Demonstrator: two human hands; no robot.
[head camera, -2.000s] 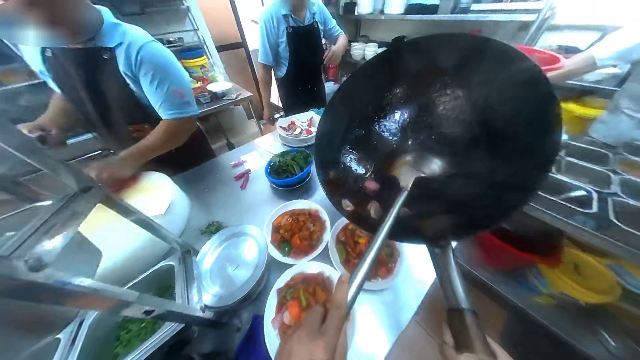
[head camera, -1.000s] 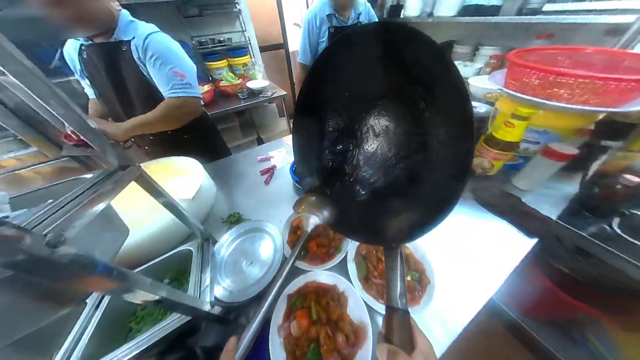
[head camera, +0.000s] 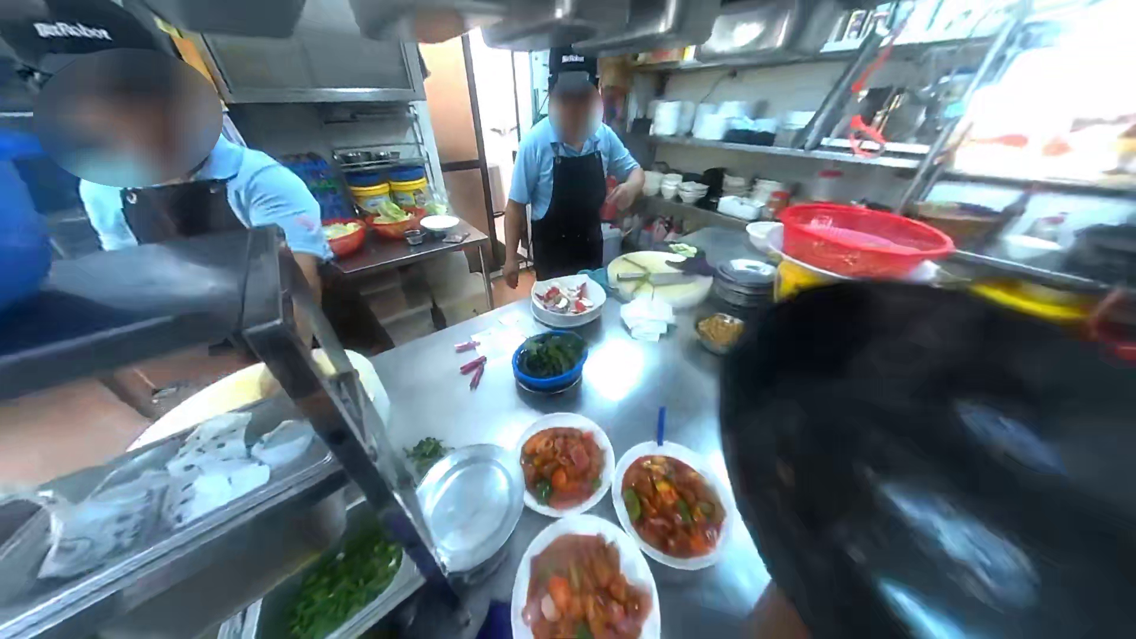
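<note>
A large black wok (head camera: 923, 479) fills the lower right, tilted and blurred, close to the camera. A blurred bit of a hand (head camera: 781, 614) shows at the bottom edge by the wok's rim; I cannot tell whether it is my left or my right hand, or its grip. The wok's handle is hidden. Left of the wok, three white plates hold food in red sauce: one at the front (head camera: 586, 581), one at the back (head camera: 566, 465) and one nearest the wok (head camera: 672, 506). An empty metal plate (head camera: 470, 501) lies beside them.
A metal rack (head camera: 293, 355) and a tray of chopped greens (head camera: 346, 577) stand at left. Behind the plates are a blue bowl of leaves (head camera: 550, 357), a white bowl (head camera: 568, 300), a cutting board (head camera: 661, 280) and a red basket (head camera: 861, 238). Two people stand beyond the counter.
The wok has moved right, off the plates, uncovering the blue bowl and the counter behind. The ladle, seen against the wok before, no longer shows. The view has shifted.
</note>
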